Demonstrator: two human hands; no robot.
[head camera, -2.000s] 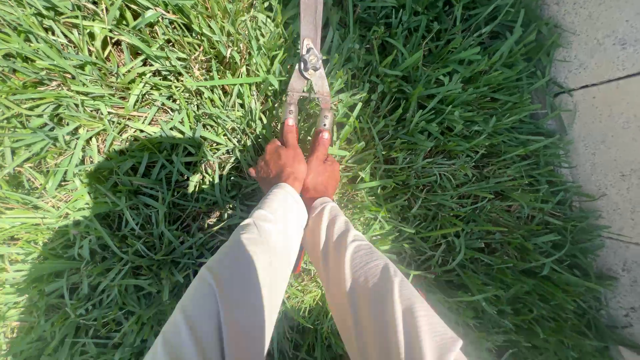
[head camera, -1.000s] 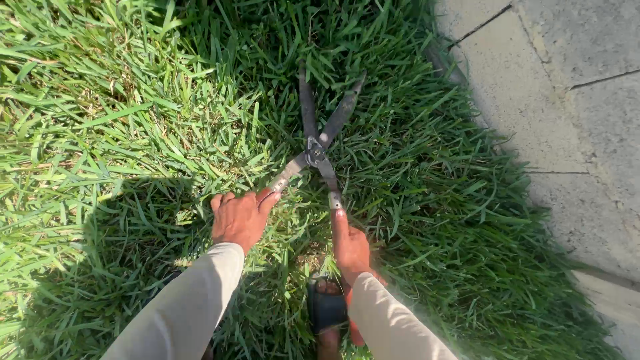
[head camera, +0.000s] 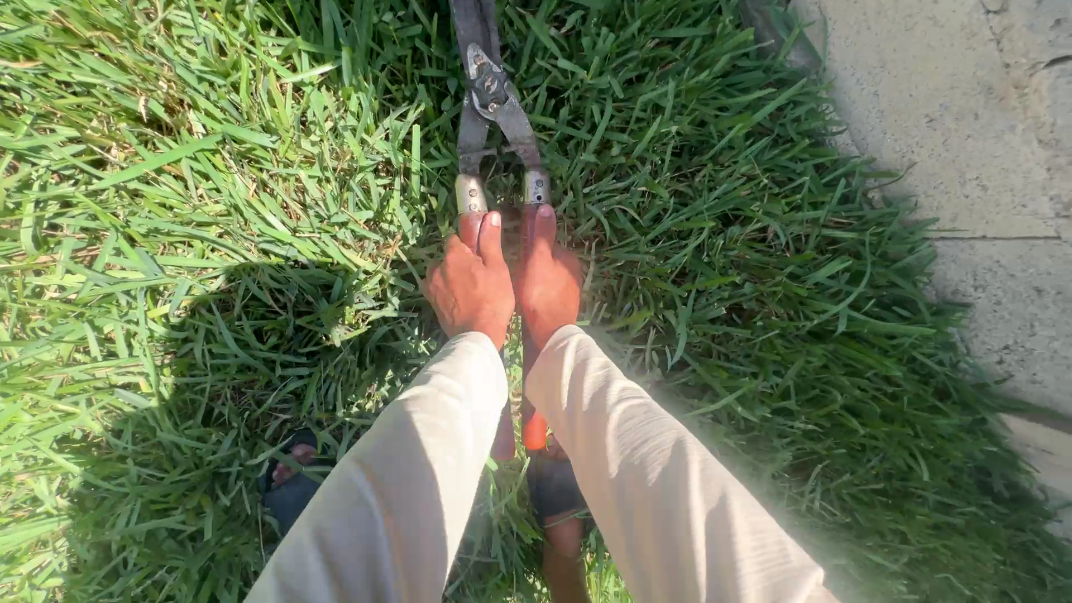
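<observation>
A pair of hedge shears points away from me over long green grass. My left hand grips the left handle and my right hand grips the right one, thumbs lying along the handles. Both hands are close together and the handles run nearly parallel. The blades are together, and their tips lie beyond the top edge of the view. The red-orange end of the right handle shows between my forearms, which are in light long sleeves.
Pale concrete paving borders the grass on the right, with joints between slabs. Below are my feet in dark sandals: one sandal left of my left sleeve, the other between my forearms. A shadow falls on the grass at left.
The shears were closed two seconds ago, spread wide one second ago, and are closed again now. My hands have come together from their spread position.
</observation>
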